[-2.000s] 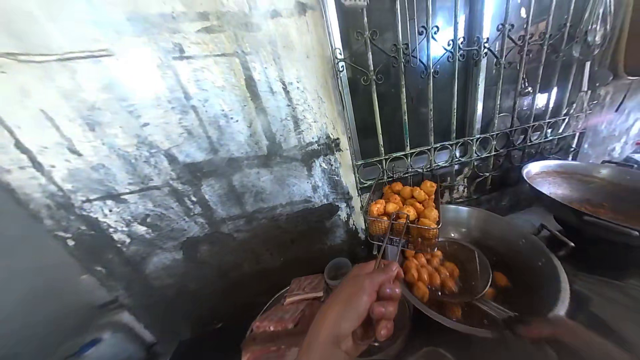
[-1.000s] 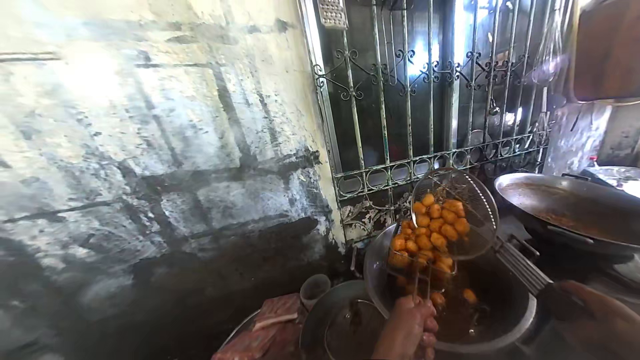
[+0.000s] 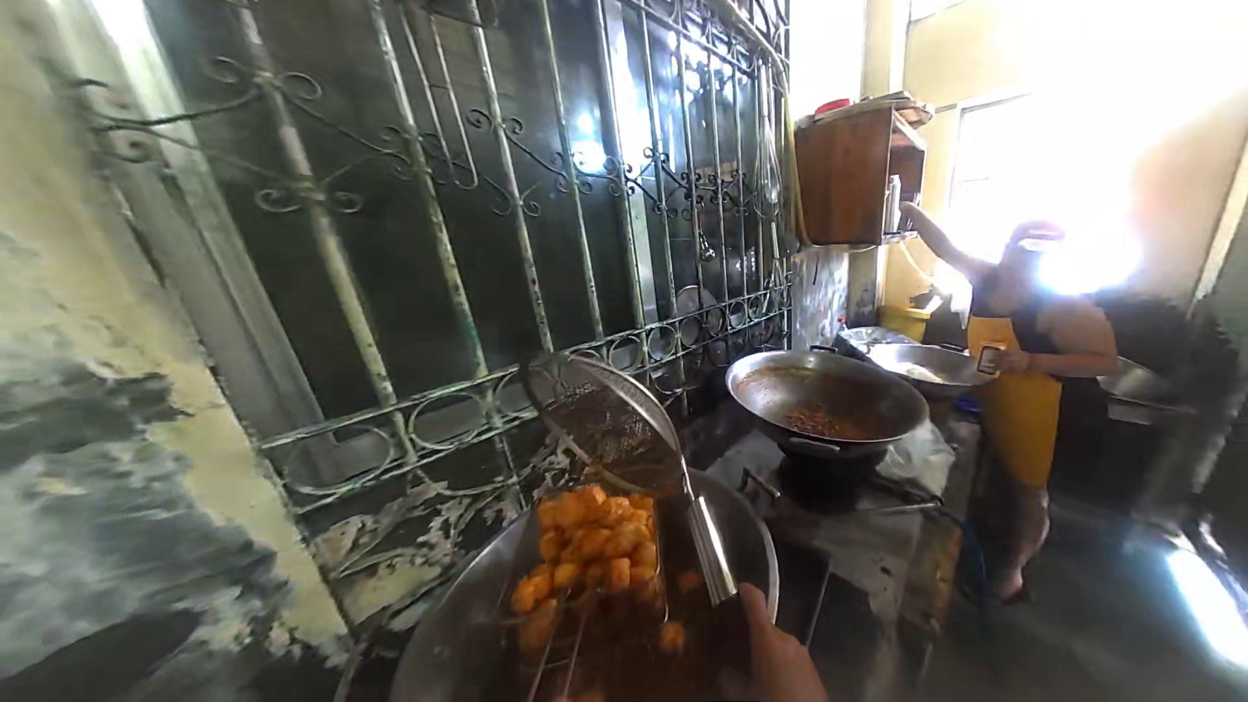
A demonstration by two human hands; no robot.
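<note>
My right hand (image 3: 775, 648) grips the metal handle of a round mesh skimmer (image 3: 619, 429), which is tilted up over the near wok (image 3: 756, 531) with no food seen in it. Beside and below it, a wire basket (image 3: 658, 531) holds a heap of orange-brown fried balls (image 3: 595, 536). The basket's wire handle runs down to the bottom edge of the view, where my left hand cannot be made out. One loose fried ball (image 3: 672, 638) lies low in the wok, right of the basket.
A second wok (image 3: 829, 395) with reddish contents sits on the burner to the right, a third wok (image 3: 926, 366) beyond. A person in a yellow apron (image 3: 1014, 419) stands there, one arm raised to a wooden cabinet (image 3: 843, 175). A metal window grille (image 3: 526, 244) borders the woks.
The skimmer, full of fried balls and tipped at the basket a second ago, is now without them; the balls are heaped in the basket. The view has swung right, bringing in the other person.
</note>
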